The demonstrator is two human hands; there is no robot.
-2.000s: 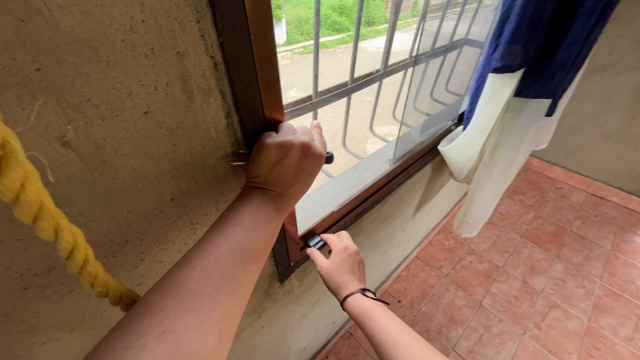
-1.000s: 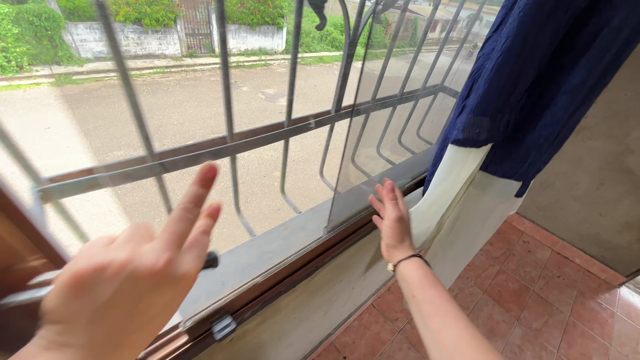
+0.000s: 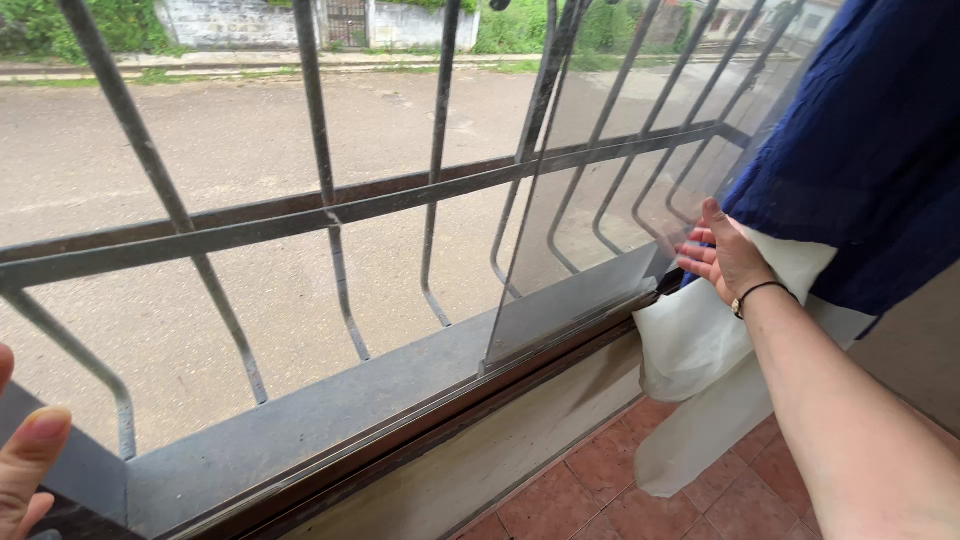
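My right hand (image 3: pixel 716 259), with a dark bracelet at the wrist, reaches to the far end of the window with fingers spread. It is beside the blue and white curtain (image 3: pixel 862 172) and in front of the sliding glass pane (image 3: pixel 600 195); whether it touches either cannot be told. Only fingers of my left hand (image 3: pixel 30 457) show at the lower left edge, apart from each other. A bit of a grey object shows below them, too cut off to identify. The pane's near edge stands upright in the brown window track (image 3: pixel 420 439).
Outside the opening, metal window bars (image 3: pixel 322 142) with a horizontal crossbar cross the view. A grey sill (image 3: pixel 300 420) runs below them. Red floor tiles (image 3: pixel 607 480) and the wall under the window (image 3: pixel 465 442) lie on the room side. The white curtain hem hangs over the track.
My right hand has moved from the lower window frame along the track to the curtain. My left hand has left the near side frame and shifted to the view's edge. The view has swung along the window.
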